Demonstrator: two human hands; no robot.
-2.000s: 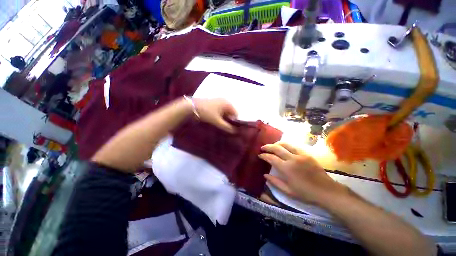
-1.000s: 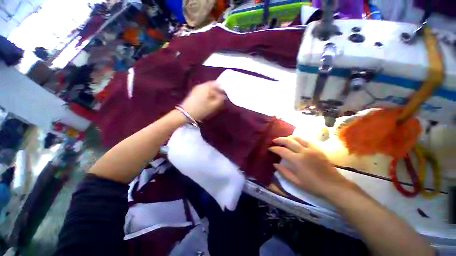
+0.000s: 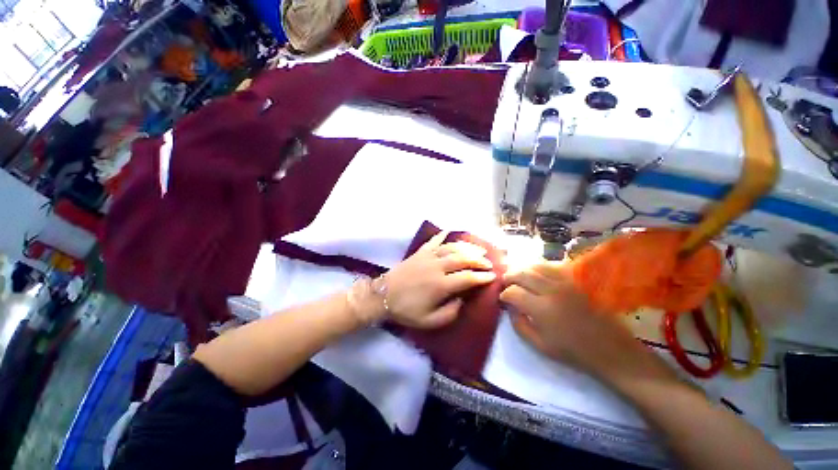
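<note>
The maroon garment panel [image 3: 464,335] lies on the machine table with its pale reverse side [image 3: 404,188] folded up behind it. My left hand [image 3: 430,283] lies on the maroon piece, fingertips pressed near the lit needle area. My right hand [image 3: 551,307] is just right of it, fingertips by the cloth edge below the presser foot [image 3: 554,229]. Both hands look flat with fingers bent; whether they pinch cloth is hidden. The white sewing machine [image 3: 643,138] stands over the work. A white piece [image 3: 377,372] hangs over the table's front edge.
A fluffy orange bundle [image 3: 652,269] sits right of the needle, with red and yellow loop handles [image 3: 694,344] below it. A dark phone-like rectangle [image 3: 810,387] lies at far right. A maroon heap [image 3: 184,229] is at left, a blue basket [image 3: 115,372] below. A green basket [image 3: 441,39] stands behind.
My left hand has moved right and down from the panel's upper left to near the needle. The maroon cloth there has been folded over, showing more pale reverse. My right hand's fingertips are nearer the needle.
</note>
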